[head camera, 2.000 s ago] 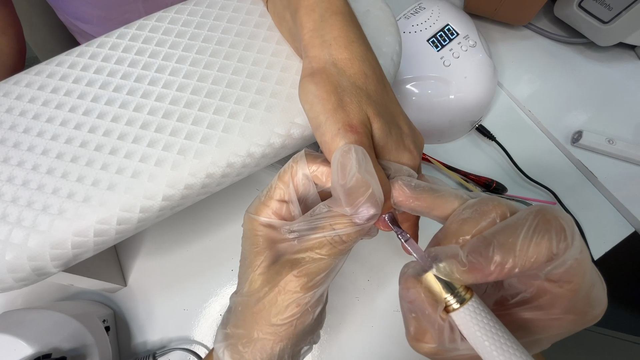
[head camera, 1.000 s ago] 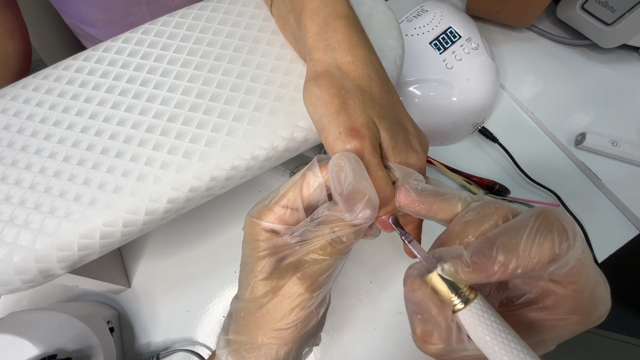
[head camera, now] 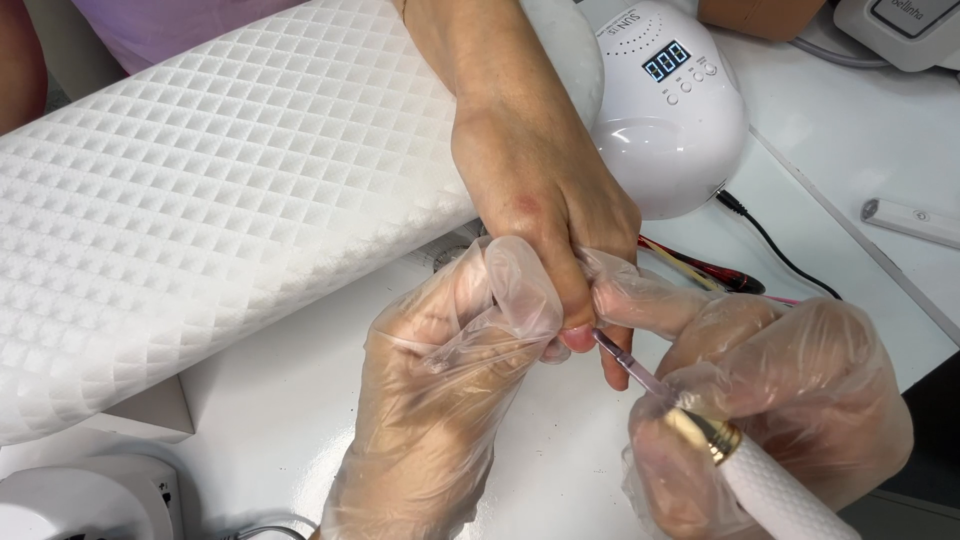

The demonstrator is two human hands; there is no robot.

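My left hand, in a clear loose plastic glove, grips a finger of another person's hand at its tip, from the left. My right hand, gloved the same way, holds a nail brush with a white textured handle and gold collar. The brush's narrow tip lies at the right edge of the pinkish fingernail. One outstretched finger of my right hand rests against the other person's hand. That person's other fingers are partly hidden beneath.
The person's forearm crosses a white quilted armrest. Behind stands a white nail lamp with a black cable. Thin tools lie right of the hand, a white pen-like device farther right. A white machine sits at lower left.
The brush tip has shifted slightly, from over the nail to its right edge. My left hand keeps its grip on the finger.
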